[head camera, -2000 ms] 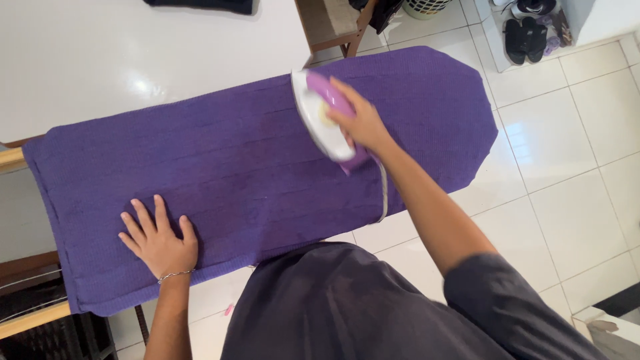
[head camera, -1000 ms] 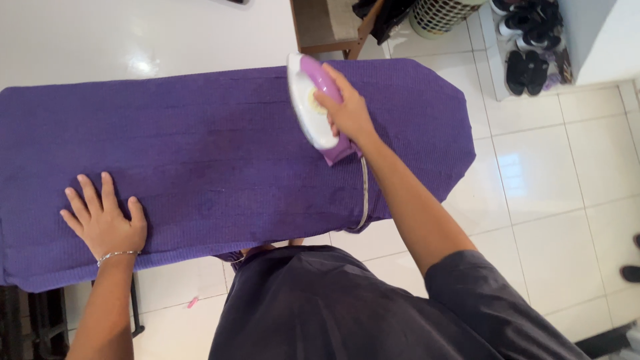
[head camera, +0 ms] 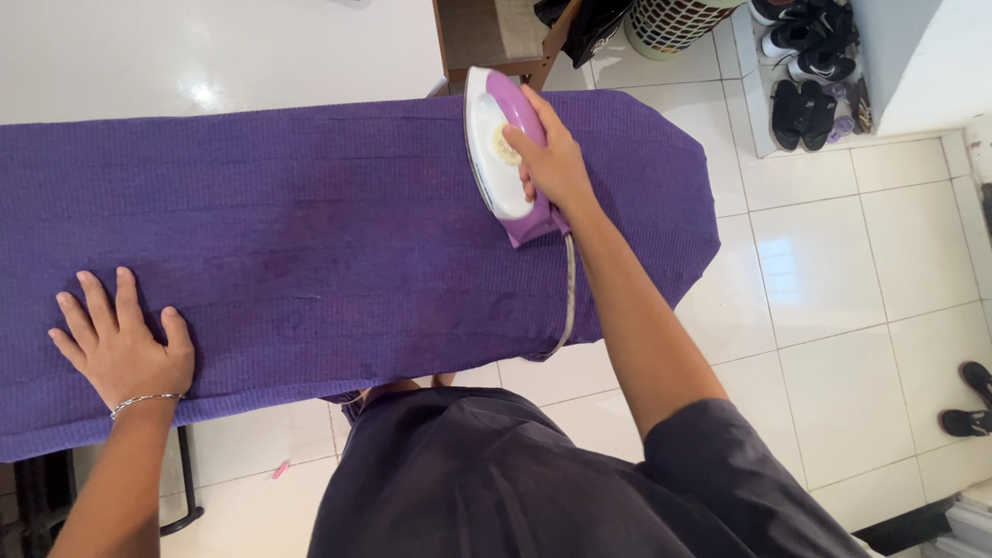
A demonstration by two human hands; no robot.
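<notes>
A ribbed purple cloth (head camera: 349, 232) covers the ironing board. My right hand (head camera: 549, 155) is closed around the purple handle of a white and purple electric iron (head camera: 490, 155), whose tip points to the board's far edge. The iron stands on the cloth, right of the middle; whether its whole soleplate touches is hidden. Its cord (head camera: 571, 294) runs from the heel over the near edge. My left hand (head camera: 136, 349) lies flat on the cloth at the left, palm down and fingers spread, holding nothing.
A glossy white table (head camera: 232, 54) adjoins the board's far side. Beyond it are a wooden chair (head camera: 492, 35), a woven plastic basket (head camera: 670, 27) and a shelf of shoes (head camera: 802, 116). A dark metal leg (head camera: 186, 473) shows beneath. Two shoes (head camera: 965, 422) lie on the tiled floor.
My right hand still grips the iron, whose tip reaches the board's far edge now. My left hand stays flat on the cloth. The view has shifted, hiding the board's left end.
</notes>
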